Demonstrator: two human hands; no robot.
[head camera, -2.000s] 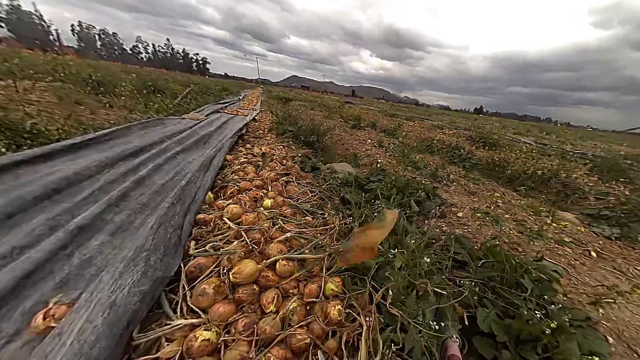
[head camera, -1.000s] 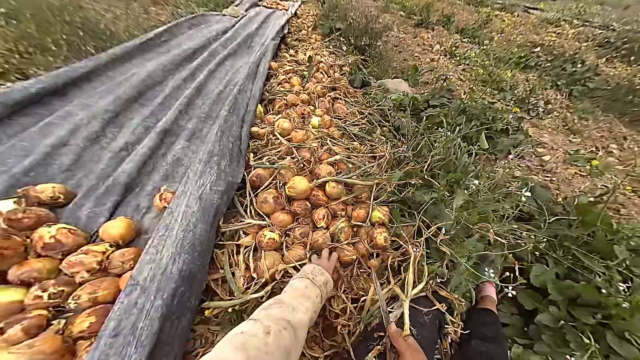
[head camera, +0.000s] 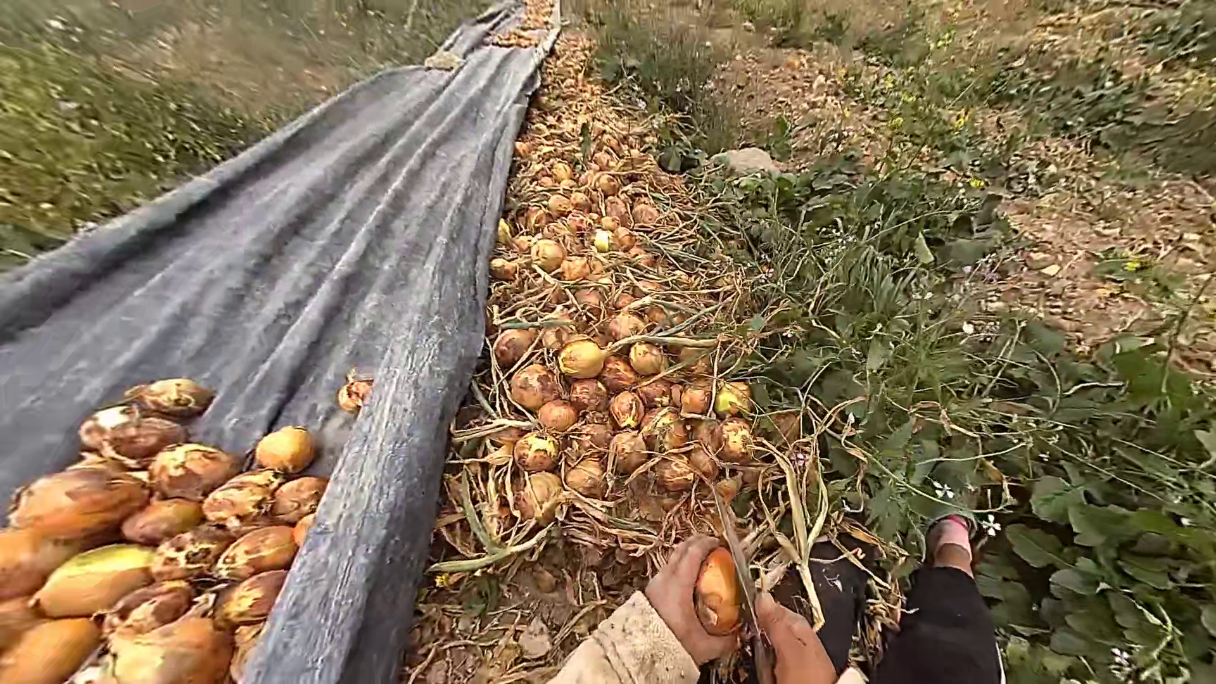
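Observation:
My left hand (head camera: 686, 600), in a pale dirty sleeve, grips an orange-brown onion (head camera: 718, 591) low in the view. Beside it my right hand (head camera: 790, 638) holds a long thin blade (head camera: 739, 551), which points up and lies close along the onion's right side; its handle is mostly hidden. Just beyond my hands lies a long row of harvested onions (head camera: 627, 408) with dry tops and stalks tangled among them.
To the left stretches grey fabric sheeting (head camera: 285, 247) with piled onions (head camera: 171, 570) on it. Green weeds (head camera: 883, 313) grow at the right, near a stone (head camera: 747, 161). My shod foot (head camera: 950, 532) and dark trouser leg (head camera: 936, 627) are at lower right.
The view has tipped down since the first frame. A second ago my left hand reached into the onion row; now it is nearer me, holding an onion beside the blade.

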